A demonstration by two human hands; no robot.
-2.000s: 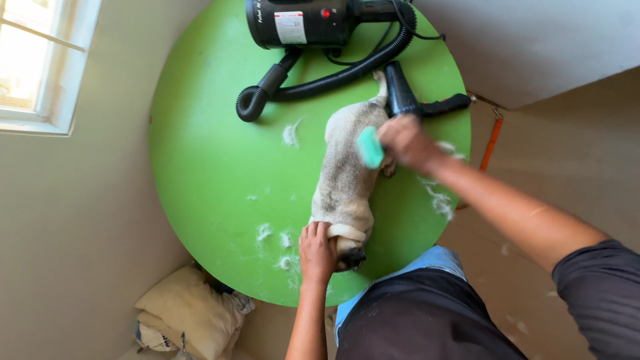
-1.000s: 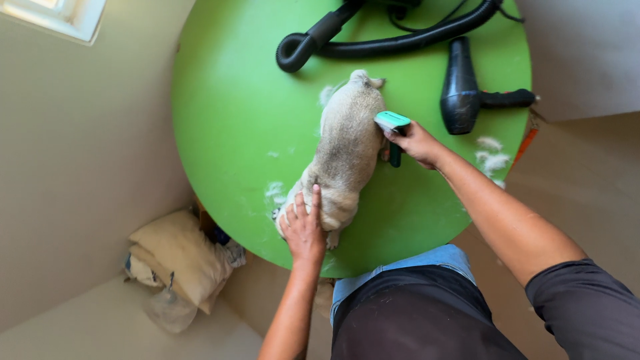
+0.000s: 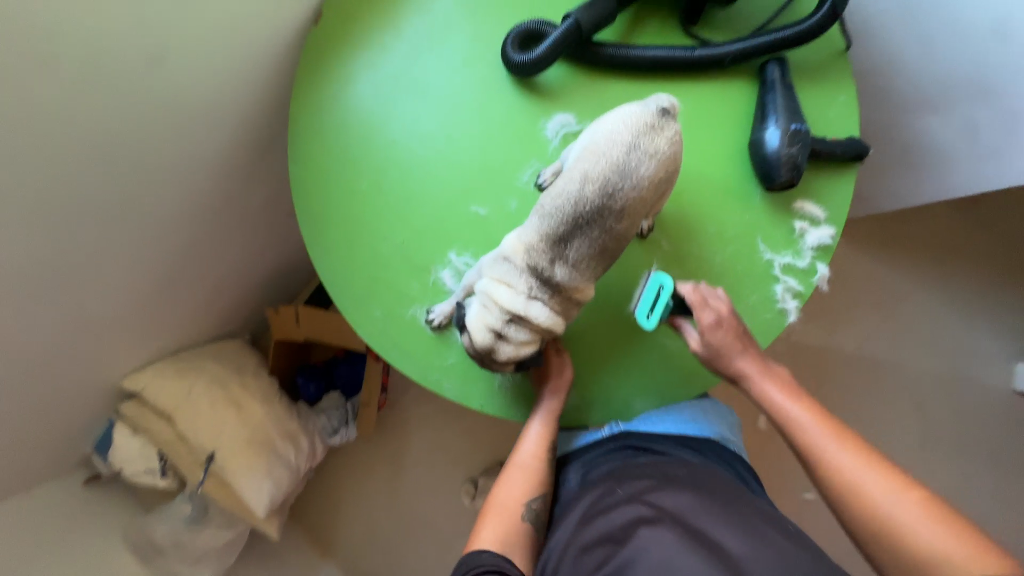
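A fawn pug [image 3: 592,208] stands on a round green table [image 3: 376,160], its head low near the table's front edge and its rump toward the back. My left hand [image 3: 554,370] touches the side of the pug's head; its fingers are partly hidden under the head and ear. To the right of the pug, clear of its body, my right hand [image 3: 716,328] grips the dark handle of a pet deshedding brush [image 3: 654,301] with a teal head. Fur sits at the brush's metal edge.
A black hair dryer [image 3: 778,132] lies at the table's right, with clumps of loose fur [image 3: 808,236] below it. A black corrugated hose [image 3: 688,56] crosses the back. More fur [image 3: 454,270] lies left of the pug. On the floor at left are a beige cushion [image 3: 216,416] and a cardboard box [image 3: 316,328].
My right hand has brought the brush away from the pug's side, toward the table's front edge. My left hand has moved from the pug's neck to beside its head.
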